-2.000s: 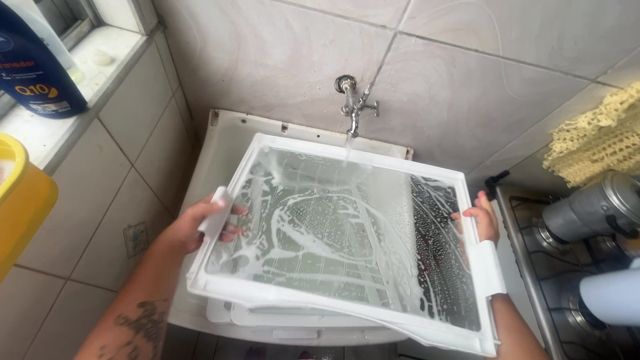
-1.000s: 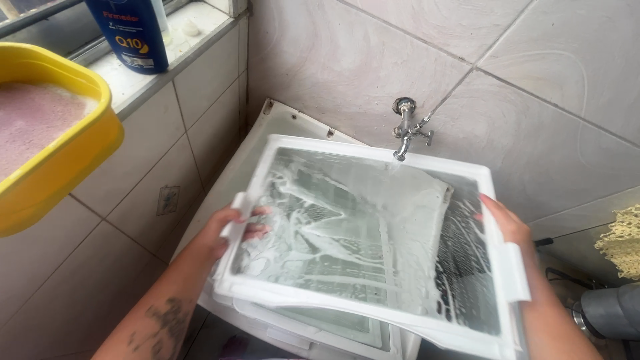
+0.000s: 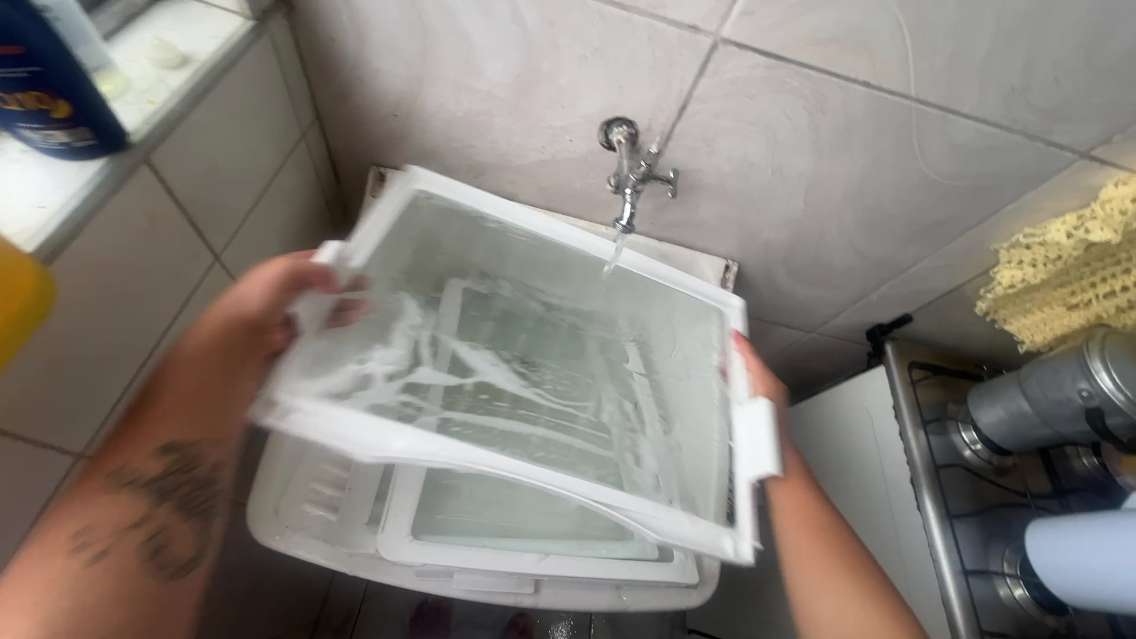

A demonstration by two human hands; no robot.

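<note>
A glass refrigerator shelf with a white plastic frame (image 3: 568, 485) is held tilted above a white sink (image 3: 293, 515). My left hand (image 3: 297, 297) grips its left edge, and my right hand (image 3: 756, 368) holds its right edge. Soapy streaks cover much of the glass. Water runs from a metal wall tap (image 3: 628, 191) onto the far part of the shelf. Beneath it, a second white-framed glass shelf (image 3: 532, 564) lies in the sink, partly seen through the upper glass.
A gas stove (image 3: 927, 479) with a metal pot (image 3: 1038, 404) stands at the right, below a yellow crocheted cloth (image 3: 1065, 266). At the left are a blue bottle (image 3: 53, 89) on a ledge and a yellow container (image 3: 19, 302).
Both hands still hold the shelf, which has shifted and tilted under the tap. Foam on its right part has thinned. The view has swung left and back right.
</note>
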